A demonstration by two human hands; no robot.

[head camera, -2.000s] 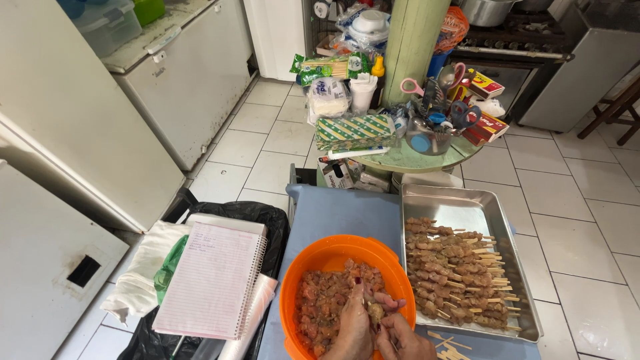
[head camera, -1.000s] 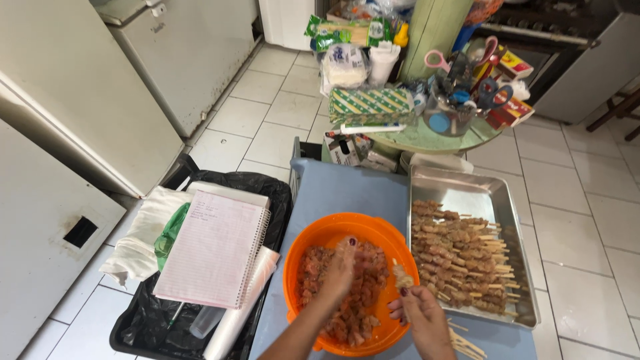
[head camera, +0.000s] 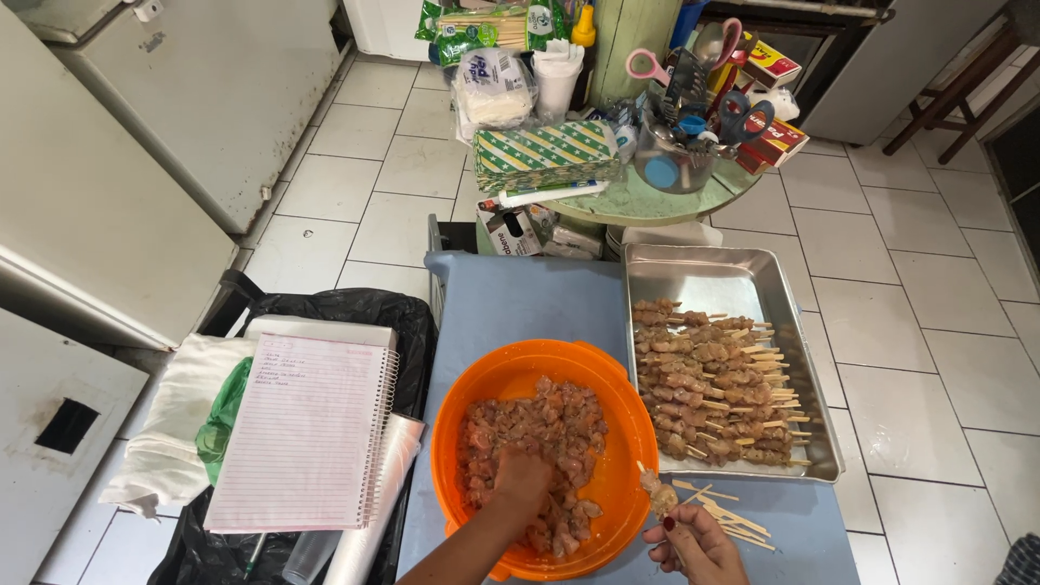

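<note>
An orange plastic bowl [head camera: 624, 455] of raw seasoned meat pieces [head camera: 561, 414] stands on the blue tabletop. My left hand [head camera: 522, 479] is down in the meat, its fingertips hidden among the pieces, so their grip cannot be seen. Just right of the bowl's rim, my right hand [head camera: 695, 546] holds a partly loaded skewer [head camera: 660, 494], its tip pointing up and left, with a few pieces of meat on it. Bare wooden skewers [head camera: 735, 520] lie beside that hand. Behind them, a metal tray [head camera: 707, 264] holds many loaded meat skewers [head camera: 715, 382] in stacked rows.
At left, a spiral notebook [head camera: 305, 439] with handwriting lies over a black-bagged crate [head camera: 414, 325], beside a plastic film roll [head camera: 378, 504] and white cloth [head camera: 183, 414]. Beyond the tray, a round green table [head camera: 642, 207] bears a utensil container [head camera: 670, 166], scissors, matchboxes and packets.
Two seconds ago both hands were together over the bowl's right side. My left hand has since moved into the meat, while my right hand has moved right, outside the rim, with the skewer.
</note>
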